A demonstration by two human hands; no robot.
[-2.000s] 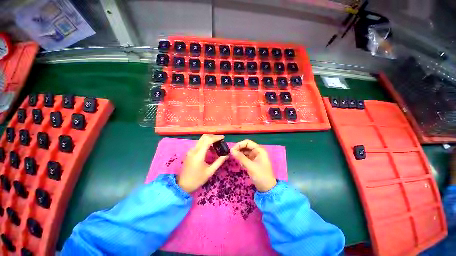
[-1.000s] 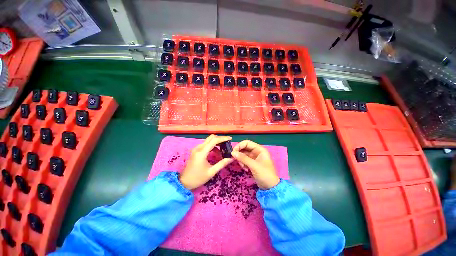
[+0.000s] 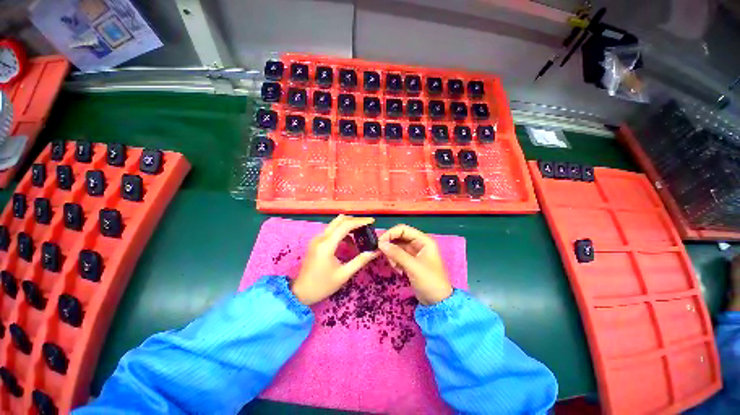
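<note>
My left hand [image 3: 326,263] holds a black square housing [image 3: 366,237] between thumb and fingers, above the far part of the pink mat [image 3: 324,373]. My right hand [image 3: 418,261] touches the housing's right side with thumb and forefinger pinched together. Whether a tiny part is between those fingertips is too small to tell. A loose pile of tiny black fittings [image 3: 375,306] lies on the mat below and between my hands.
The middle red tray [image 3: 397,207] holds rows of housings on a clear blister tray. The left red tray [image 3: 122,251] holds spaced rows. The right red tray [image 3: 641,280] holds several housings. Stacked blister trays [image 3: 698,162] and part of a person [image 3: 730,340] are at far right.
The housing has turned a little in my left hand's fingers. Both hands stay in nearly the same place, with my right fingertips still at the housing.
</note>
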